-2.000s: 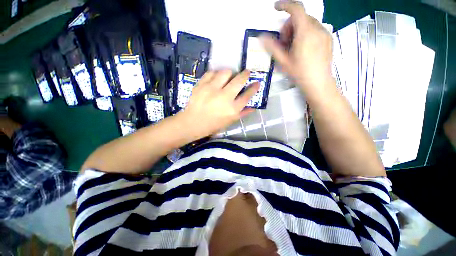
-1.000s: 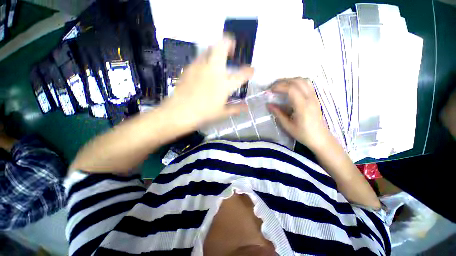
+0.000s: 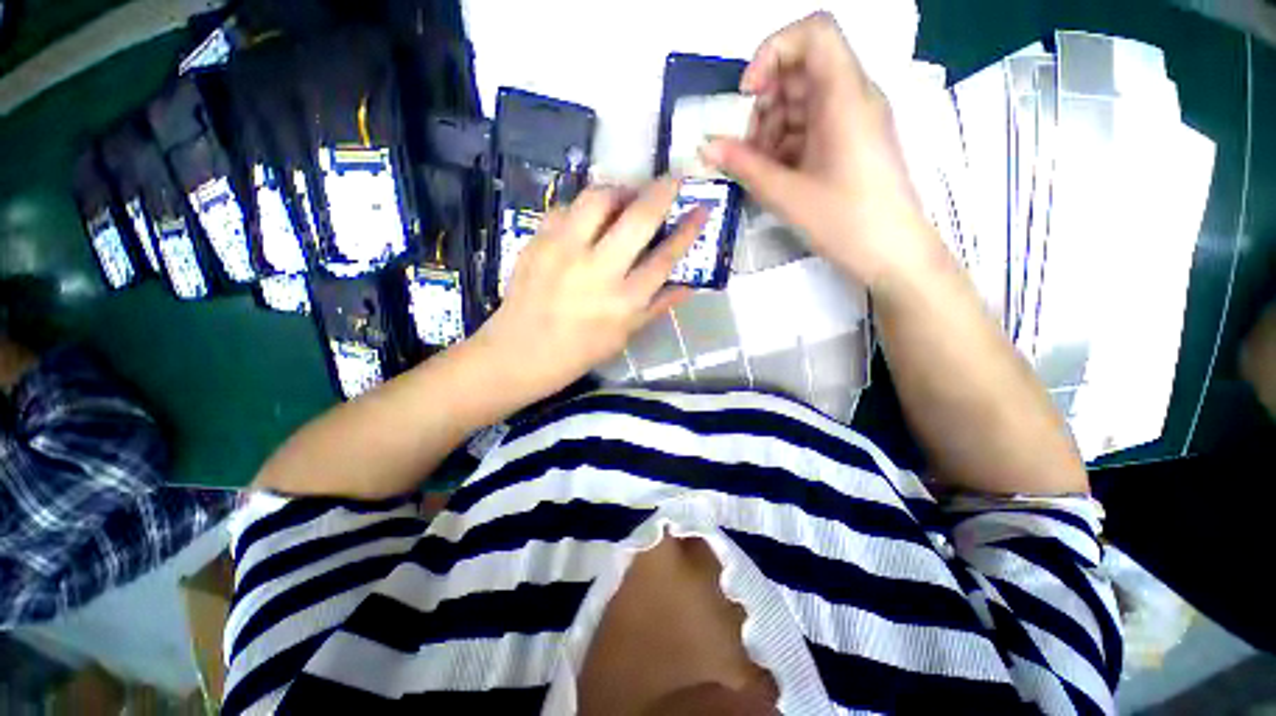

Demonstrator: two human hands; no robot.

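A black phone unit (image 3: 711, 77) lies on white backing sheets (image 3: 560, 42), its white-blue keypad area (image 3: 717, 231) toward me. My right hand (image 3: 826, 161) holds a small pale adhesive piece (image 3: 711, 129) between thumb and fingers over the unit's upper area. Whether the piece touches the unit cannot be told. My left hand (image 3: 595, 273) lies palm down with fingers spread, fingertips on the unit's keypad end and left edge. A sticker sheet (image 3: 763, 329) with grey-silver rectangles lies under and nearer me than the unit.
Another phone unit (image 3: 543, 133) lies just left of the worked one. A pile of phone units (image 3: 357, 210) overlaps at the left. Spare sticker sheets (image 3: 1119, 252) are fanned at the right. A person's plaid sleeve (image 3: 91, 476) shows at the left edge.
One second ago my right hand was at the sticker sheet and my left hand blurred over the unit. Now my right hand is over the unit's upper area with a pale piece; my left fingers rest lower.
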